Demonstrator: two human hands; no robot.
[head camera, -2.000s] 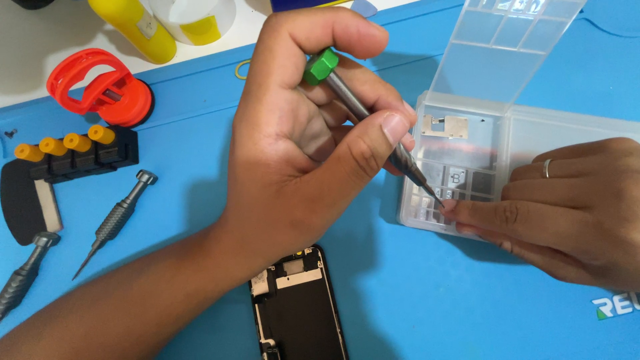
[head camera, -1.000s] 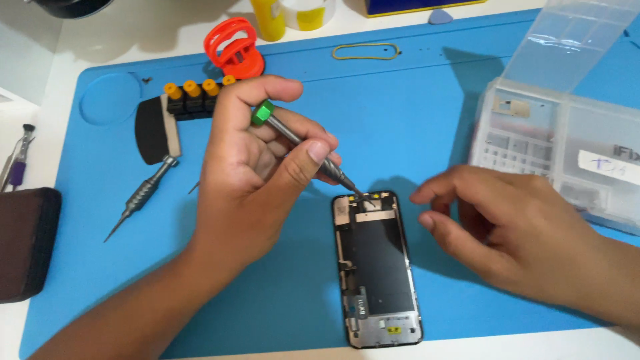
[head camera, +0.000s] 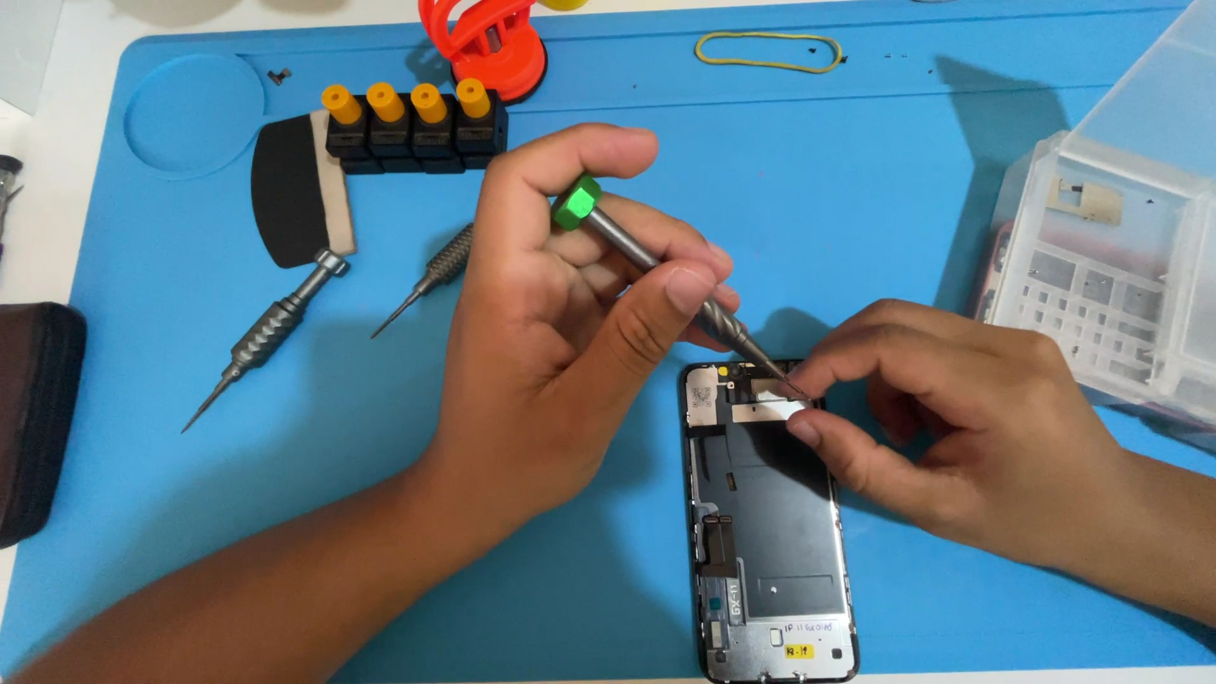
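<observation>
My left hand (head camera: 560, 351) holds a precision screwdriver (head camera: 627, 242) with a green hexagonal cap, its tip slanting down to the upper right of a phone display assembly (head camera: 784, 522). The assembly lies with its inner side up, showing a metal back plate, flex cables and handwriting near the lower end. At its top right corner my right hand (head camera: 969, 427) has thumb and index finger on either side of the screwdriver tip. Whether those fingers pinch a small part cannot be told. A metal bracket (head camera: 768, 411) spans the upper part of the assembly.
Two more screwdrivers (head camera: 269, 334) lie on the blue mat (head camera: 570, 589), left of my hands. Behind are a black scraper (head camera: 289, 195), yellow-topped black clamps (head camera: 413, 128), a red suction cup (head camera: 499, 62) and a rubber band (head camera: 768, 65). A clear parts box (head camera: 1092, 285) stands at right, a dark case (head camera: 38, 418) at left.
Two seconds ago both hands were at the parts box; a second ago the screwdriver tip was over the assembly's top. My right hand has since come to its top right corner.
</observation>
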